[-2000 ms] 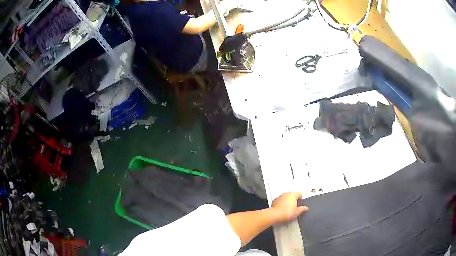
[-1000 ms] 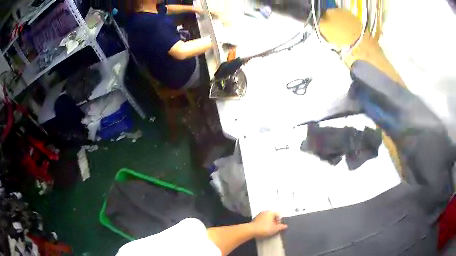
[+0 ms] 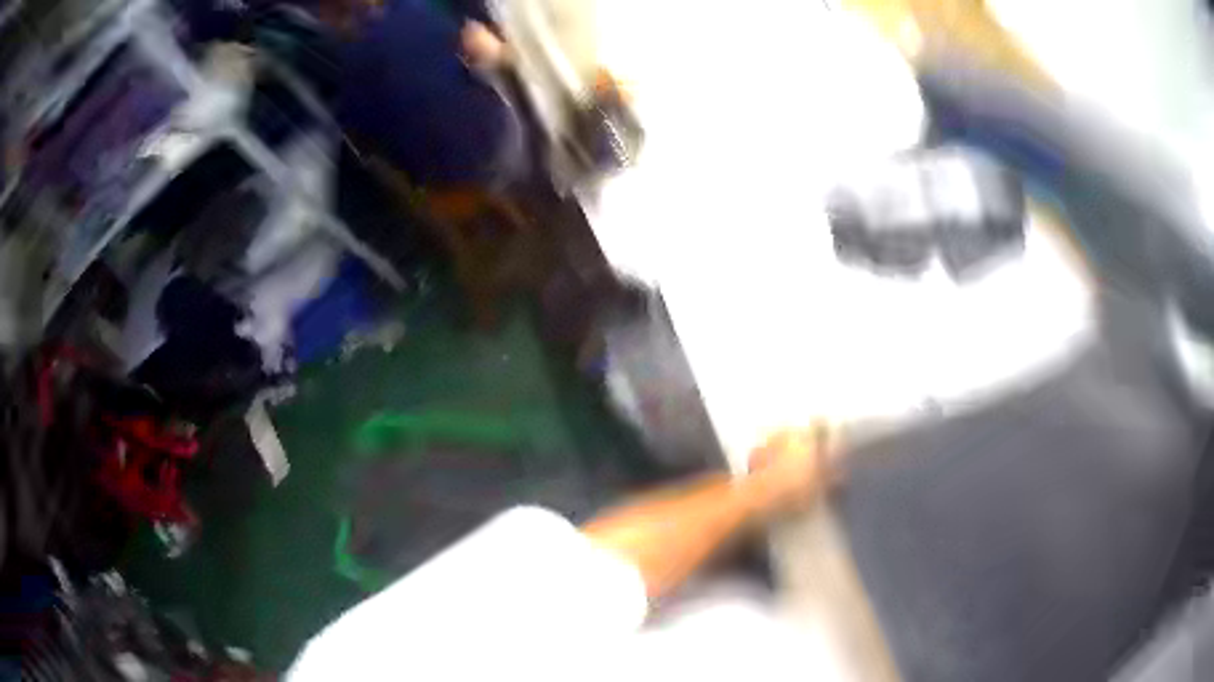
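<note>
The large dark grey garment panel (image 3: 1012, 533) lies over the near part of the white-covered table (image 3: 746, 320). My left hand (image 3: 792, 466) is at the panel's far left corner, by the table's edge. It is strongly blurred, so whether its fingers grip the cloth cannot be told. My right hand is not in view. Small dark grey cloth pieces (image 3: 929, 216) lie on the white cover beyond the panel.
A green basket (image 3: 439, 429) with dark grey cloth stands on the green floor at left of the table. A person in dark blue (image 3: 426, 100) is at the table's far left. Shelves (image 3: 240, 120) stand further left. A long dark padded shape (image 3: 1145, 213) runs along the right side.
The view has shifted and blurred. The panel's edge and my left hand now appear higher in the picture. The hand is still at the panel's left corner.
</note>
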